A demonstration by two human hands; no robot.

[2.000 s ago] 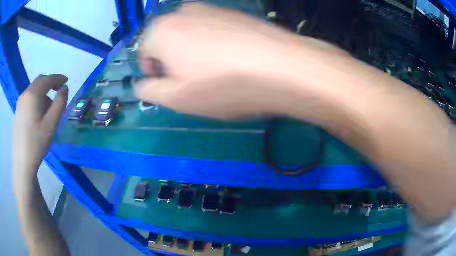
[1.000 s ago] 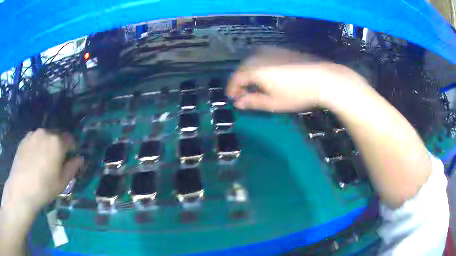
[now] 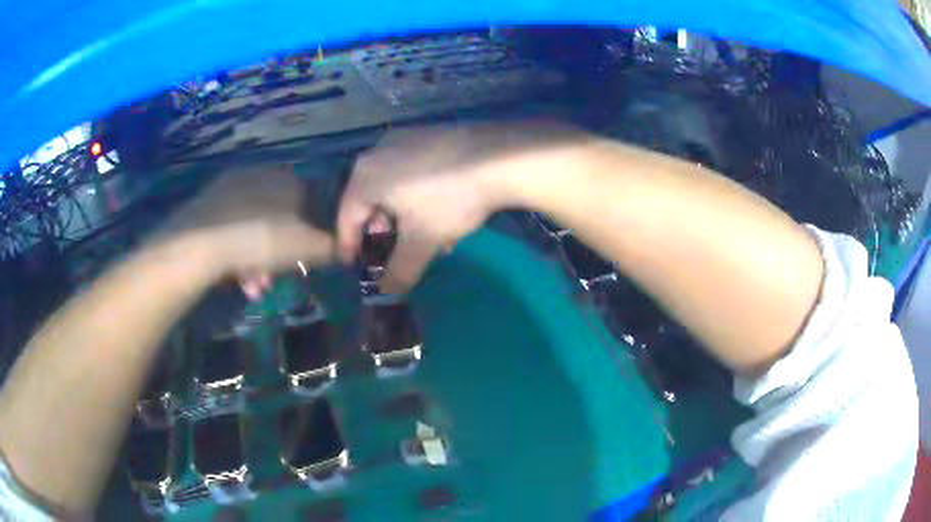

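Smartwatch bodies (image 3: 308, 350) with dark screens and silvery edges lie in rows on the green shelf (image 3: 500, 408). My right hand (image 3: 419, 199) is over the back of the rows, its fingers closed around a dark watch body (image 3: 378, 243). My left hand (image 3: 255, 229) is blurred and reaches in from the left beside it, the two hands close together. Its fingertips are low over the rows; whether it holds anything cannot be seen. Small fixture pieces (image 3: 427, 446) sit at the front right of the rows.
A thick blue rack beam (image 3: 408, 22) crosses the top. Tangled black cables (image 3: 847, 163) hang at the right and also at the left, near a small red light (image 3: 97, 149). More dark watches (image 3: 597, 279) lie to the right. A blue shelf edge (image 3: 633, 504) shows low right.
My left hand has moved from the left edge inward to the back of the rows. My right hand has moved left and now has a watch in its fingers. The view has shifted slightly.
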